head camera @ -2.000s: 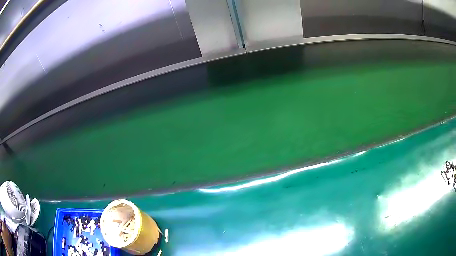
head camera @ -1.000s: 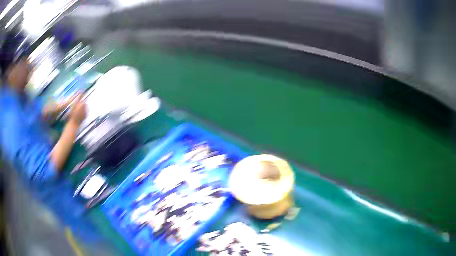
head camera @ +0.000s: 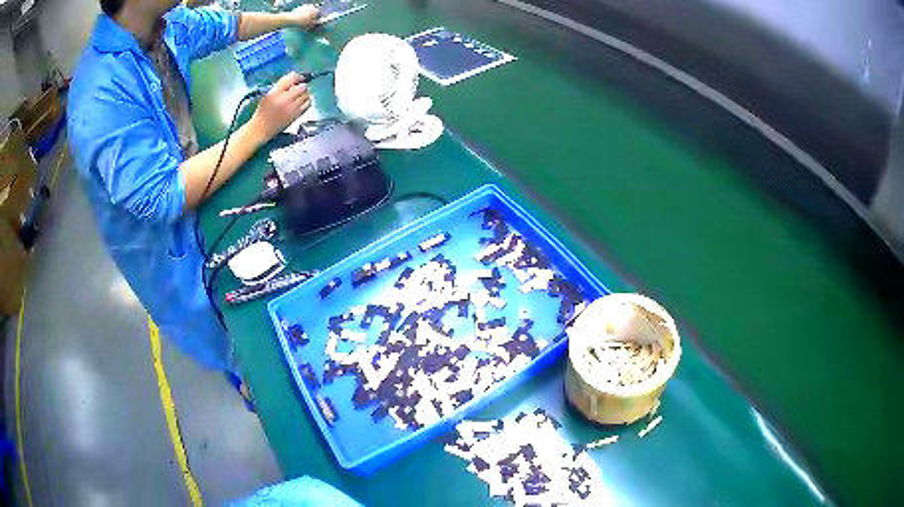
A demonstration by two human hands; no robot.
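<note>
A shallow blue tray (head camera: 349, 448) lies in front of me on the green surface, with many small black and white pieces (head camera: 426, 342) scattered in it. A loose heap of the same pieces (head camera: 523, 459) lies outside the tray, near the bottom edge. A round cream-yellow tub (head camera: 615, 396) stands at the tray's right corner and holds thin pale slivers. A few slivers lie beside it. A bit of light blue cloth shows at the bottom edge; I cannot tell whose it is. Neither of my hands is in view.
A person in a blue smock (head camera: 139, 149) at upper left holds a pen-like tool on a black cable. A black box (head camera: 332, 178), a white fan (head camera: 379, 84) and a small white pad (head camera: 256, 260) stand beyond the tray. A dark panel (head camera: 458, 55) lies on the green conveyor (head camera: 634, 178).
The view has swung left from the conveyor and bare-looking work surface to the tray and the neighbouring person. The picture has become sharp. The heap beside the tray now shows more fully.
</note>
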